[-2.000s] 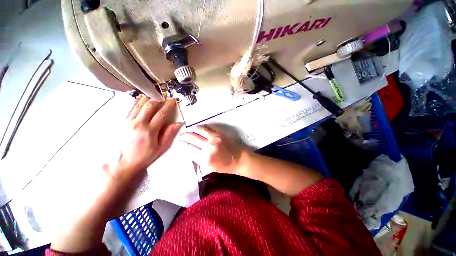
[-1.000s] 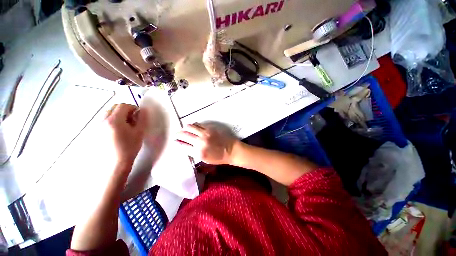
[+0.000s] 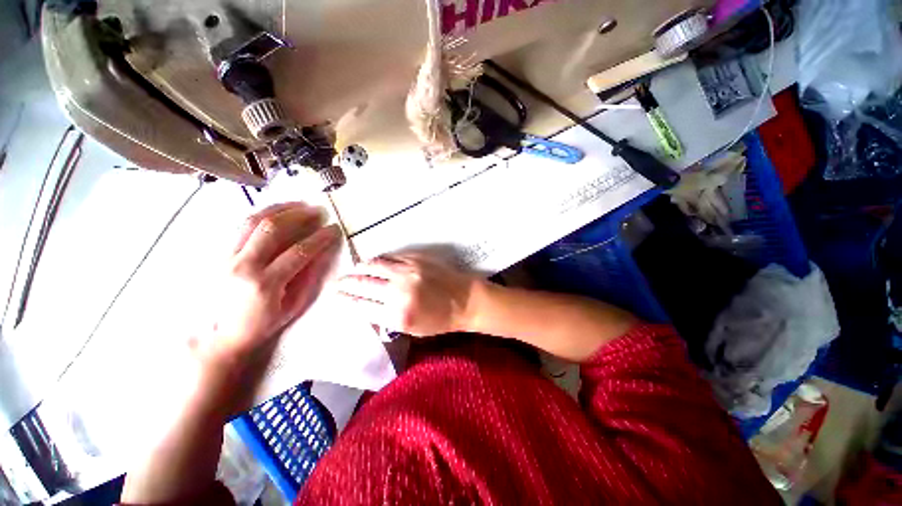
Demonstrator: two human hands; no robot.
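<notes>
A white fabric piece (image 3: 351, 354) lies on the white machine table and hangs over its front edge, washed out by glare. My left hand (image 3: 277, 272) is on it just in front of the needle area, fingers bent and close together. My right hand (image 3: 410, 295) holds its right edge near the table front, fingers close together. A narrow tan edge runs from the machine towards my right fingertips. The cream sewing machine (image 3: 366, 59) stands above, with its presser parts (image 3: 312, 158) beyond my left fingertips. The needle point cannot be made out.
Right of the needle area lie black-handled scissors (image 3: 487, 117), blue snips (image 3: 552, 149), a screwdriver (image 3: 641, 161) and a green-handled tool (image 3: 665, 134). A beige thread tuft (image 3: 430, 109) hangs before the machine. Dark cords (image 3: 45, 232) lie left. Blue crates (image 3: 287, 435) stand below the table edge.
My left hand lifted back from the needle area with fabric, then came down on the fabric beside it. My right hand stayed near the front edge. The camera view has shifted.
</notes>
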